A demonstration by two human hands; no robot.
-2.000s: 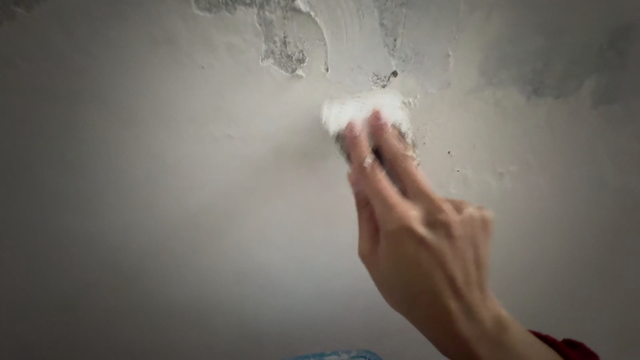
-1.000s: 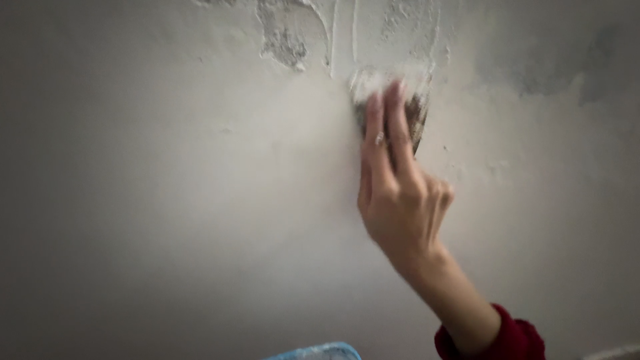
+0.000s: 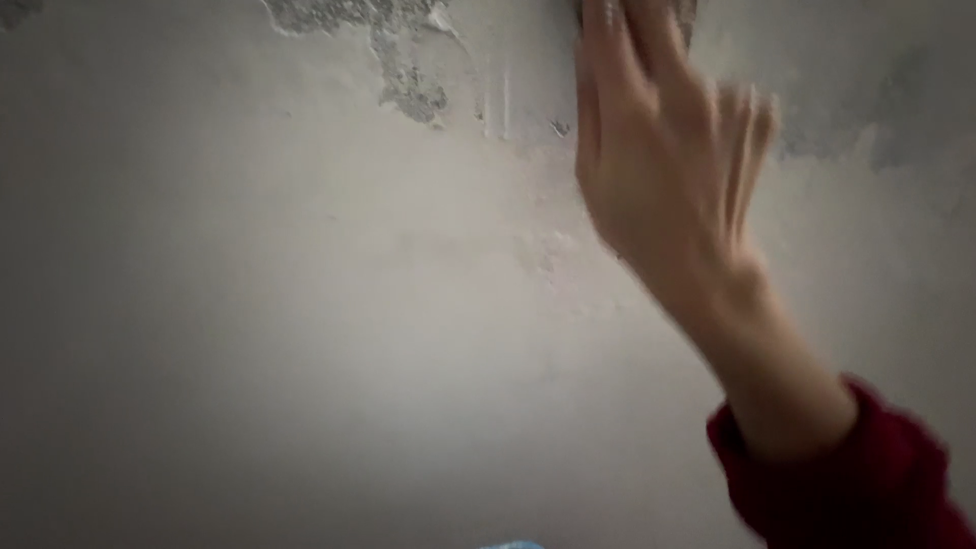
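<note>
My right hand reaches up the wall at the upper right of the head view, its fingertips cut off by the top edge. It grips a putty knife or scraper, of which only a dark sliver beside the fingers shows; its blade is out of frame. Left of the hand, wet filler streaks lie on the wall, next to a rough grey patch with flaking edges. A small dark pit sits close to the hand. My left hand is not in view.
The rim of a light blue container just shows at the bottom edge. A darker grey area of wall lies to the right of the hand. A dark red sleeve covers my forearm.
My right hand has moved up the wall with the tool. White filler seen on the blade two seconds ago is now out of sight. Less of the blue container shows than a second ago.
</note>
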